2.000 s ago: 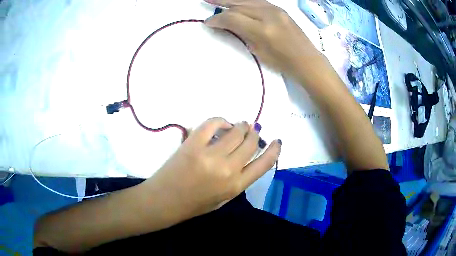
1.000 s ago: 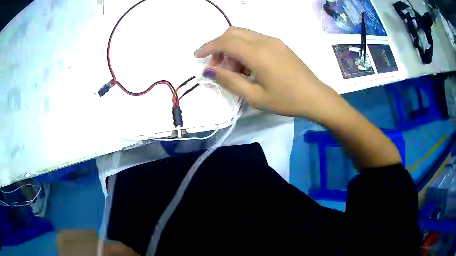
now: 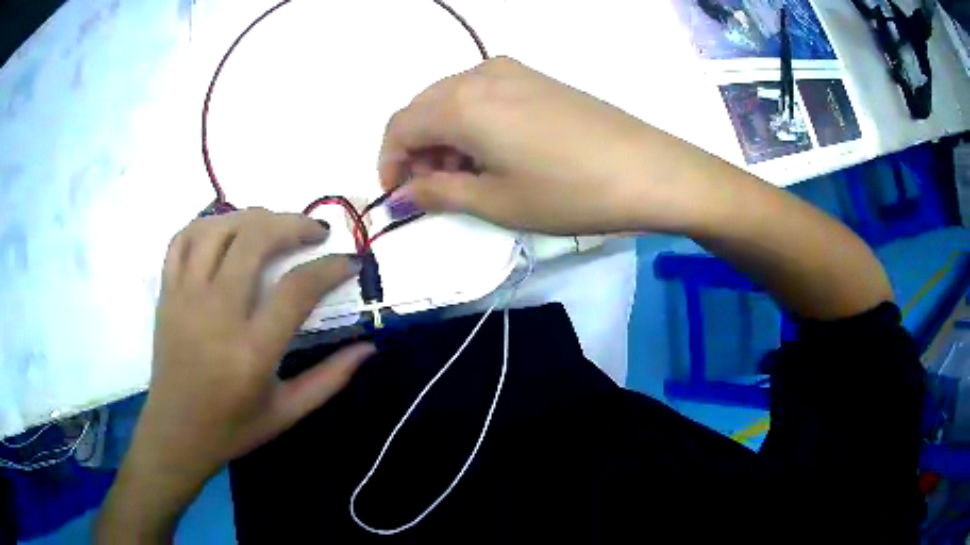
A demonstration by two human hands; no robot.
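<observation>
The red-and-black wire harness (image 3: 206, 117) lies in a large ring on the white panel (image 3: 319, 117). Its black lead-end connector (image 3: 370, 277) points toward me at the panel's near edge. My left hand (image 3: 229, 303) rests at the left, fingers spread, fingertips by the wires and touching the connector's upper end. My right hand (image 3: 468, 149) pinches the short dark wires right of the connector between thumb and fingers. The thin white cable (image 3: 508, 351) hangs in a loop off the near edge over my dark clothing. The ring's far side is cut off by the picture's top.
Dark tweezers (image 3: 786, 64) lie on the printed picture sheet (image 3: 739, 69) at the right. A black bracket-like item (image 3: 909, 64) lies beyond it. A blue stool (image 3: 686, 319) stands below the bench at the right. Thin white cables (image 3: 48, 452) show at the lower left.
My left hand has come in from below onto the panel beside the connector. My right hand has moved slightly left and down onto the short wires. The white cable now hangs in a narrow loop.
</observation>
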